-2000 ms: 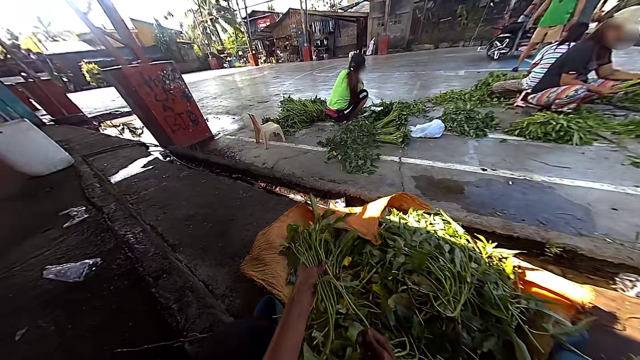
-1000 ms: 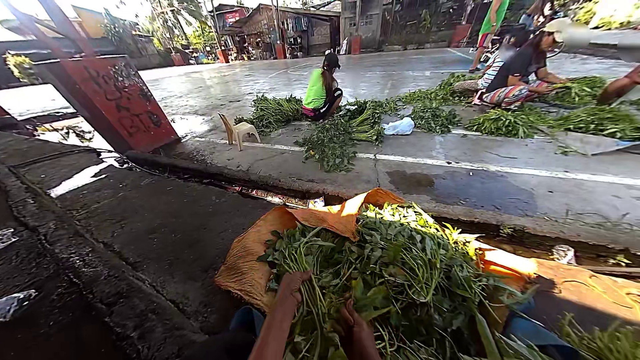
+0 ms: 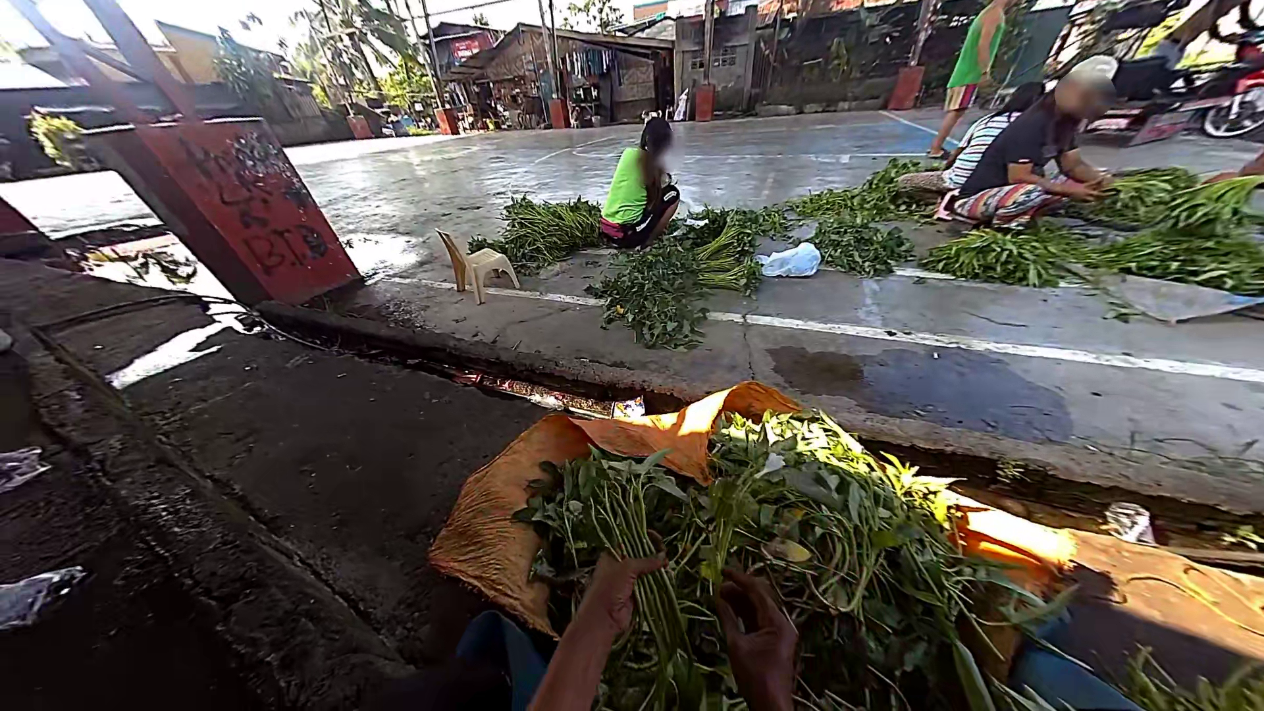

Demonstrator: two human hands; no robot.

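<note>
An orange woven sack [image 3: 499,528] lies spread in front of me, heaped with long-stemmed leafy greens [image 3: 839,533]. My left hand [image 3: 620,592] is closed around a bundle of green stems [image 3: 657,602] on the left side of the heap. Just right of it, my right hand [image 3: 758,627] is at the greens with its thumb and fingers curved; a thin stem seems to be at its fingertips, though leaves and shadow make its hold unclear.
Beyond a narrow gutter [image 3: 553,395], a small plastic chair [image 3: 476,265], leafy bundles [image 3: 657,296] and a white plastic bag [image 3: 790,261] are on the concrete court. A crouching person [image 3: 637,193] and seated people [image 3: 1027,158] are among the greens. A red post base [image 3: 237,207] stands left.
My right hand has come up from the lower edge of the heap to beside the left hand. The left hand stays at the stems. The view has swung somewhat to the right.
</note>
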